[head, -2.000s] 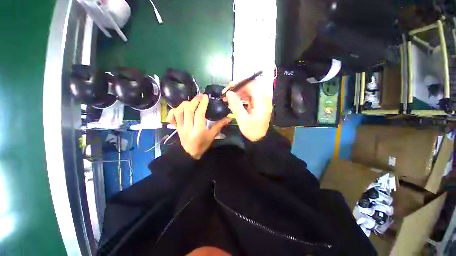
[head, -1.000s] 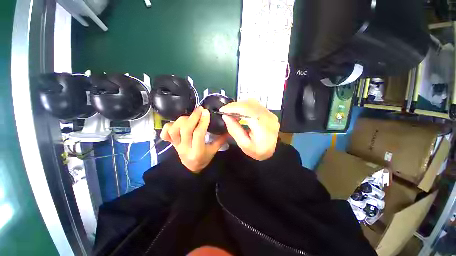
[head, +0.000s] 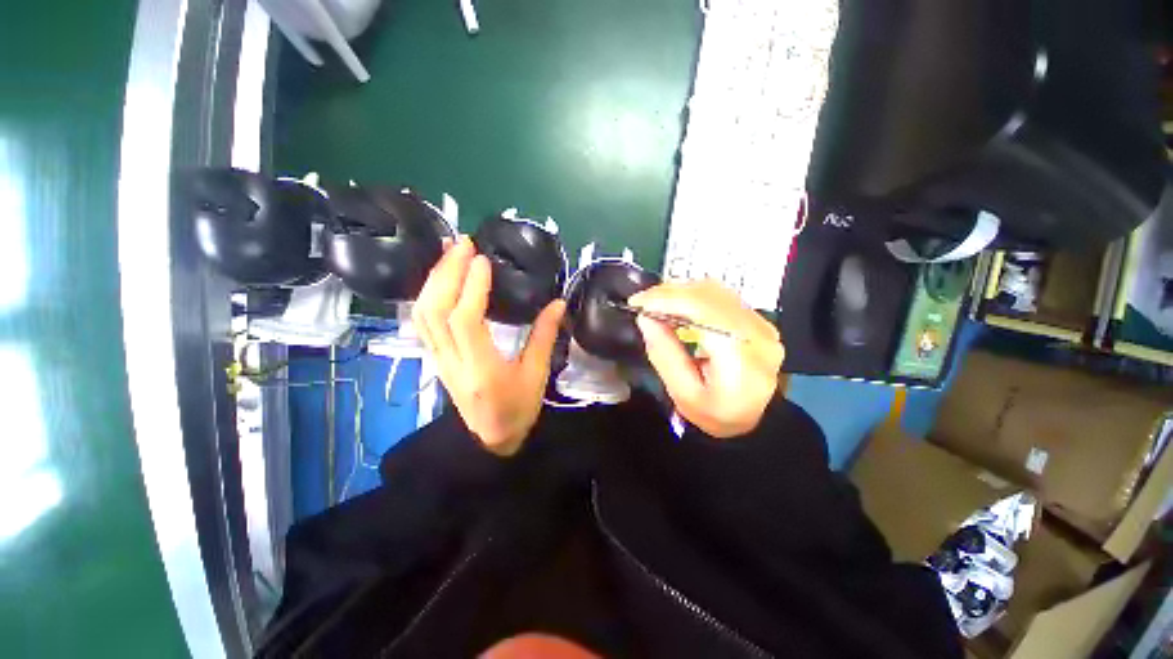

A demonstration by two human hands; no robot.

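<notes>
Several security cameras with glossy black ball heads stand in a row along the bench edge. My right hand (head: 720,350) holds a slim metallic tool (head: 688,321), its tip at the black ball of the rightmost camera (head: 605,309). My left hand (head: 486,348) is over the neighbouring camera (head: 520,267), fingers spread, with its fingertips near the ball. Whether they touch it is hard to tell. The two other cameras (head: 386,245) (head: 255,228) stand further left. White bases and thin leads show below the balls.
A white keyboard (head: 753,142) lies right of centre, then a black mouse (head: 850,299) and a large black printer (head: 997,110) with a white strip. Metal conveyor edging (head: 157,335) runs at left. Open cartons (head: 1068,412) with cameras are at lower right.
My left hand has left the rightmost camera and moved left to the neighbouring one, its fingers spreading. My right hand keeps the tool at the rightmost camera. The whole view has shifted.
</notes>
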